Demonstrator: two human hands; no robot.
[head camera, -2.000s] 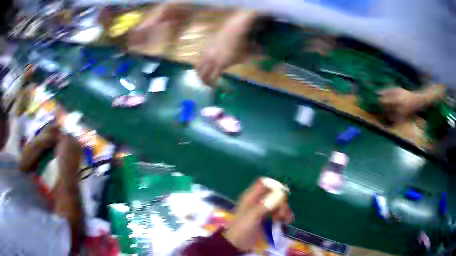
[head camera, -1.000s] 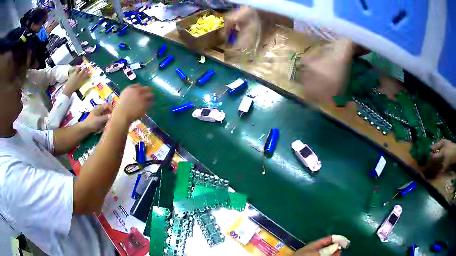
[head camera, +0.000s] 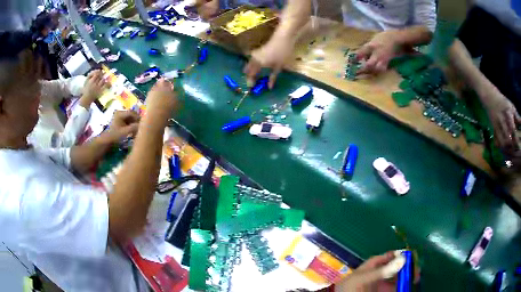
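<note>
My left hand [head camera: 374,274] is at the bottom edge, right of the middle, cut off by the frame. A cream-white cover is on its thumb or fingertip. It holds an upright blue battery [head camera: 404,274], whose lower end is cut off. Thin leads [head camera: 399,232] rise from the battery's top. My right hand is not in view. Green board strips [head camera: 249,215] with rows of components lie piled on the printed sheet to the left of my hand.
The green belt [head camera: 285,177] carries pink car-shaped housings [head camera: 270,130] and several blue batteries [head camera: 349,161]. A worker [head camera: 63,199] sits at the left. Across the belt, other hands [head camera: 271,57] reach over it, near a box of yellow pieces [head camera: 245,25] and board strips [head camera: 434,94].
The view has steadied, and scene objects sit further right in it. The blue battery now shows in my left hand. A hand across the belt has reached onto batteries there.
</note>
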